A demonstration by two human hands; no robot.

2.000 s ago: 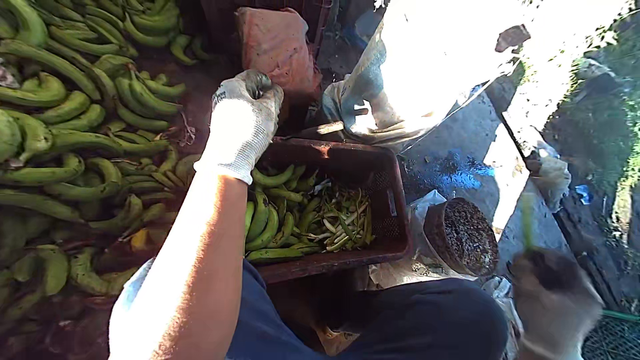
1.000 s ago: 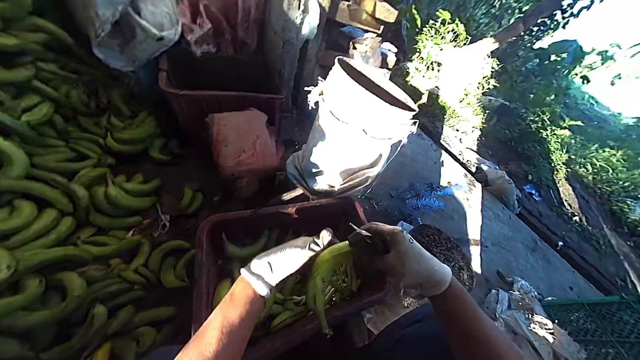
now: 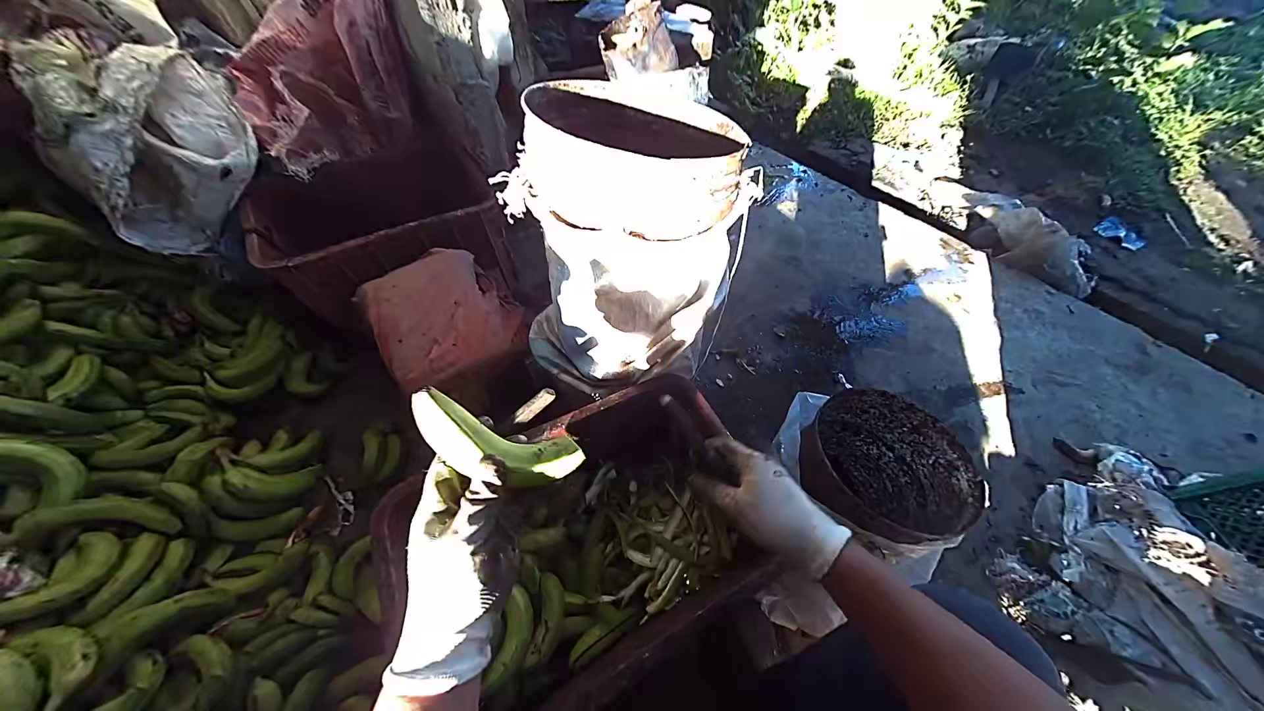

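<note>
My left hand (image 3: 459, 553), in a stained white glove, grips a green plantain (image 3: 494, 444) whose skin is partly cut away, pale flesh showing on its upper side. Below and beside it is a dark red plastic crate (image 3: 652, 642), holding whole green plantains (image 3: 533, 622) and, to the right, a heap of peel strips (image 3: 652, 533). My right hand (image 3: 765, 499), also gloved, is over the crate's right side. Its fingers are curled round a dark handle, and a blurred, blade-like shape points up from it toward the crate's far corner.
Many green plantains (image 3: 128, 474) cover the ground at left. Ahead stand a white bucket (image 3: 632, 188) wrapped in sacking, a reddish block (image 3: 444, 321) and another crate (image 3: 385, 247). A dark-filled container (image 3: 894, 464) is at right, near crumpled plastic (image 3: 1116, 553).
The plantain, earlier between both hands, is now held up in my left hand, partly peeled. My right hand has moved apart from it. The view has shifted.
</note>
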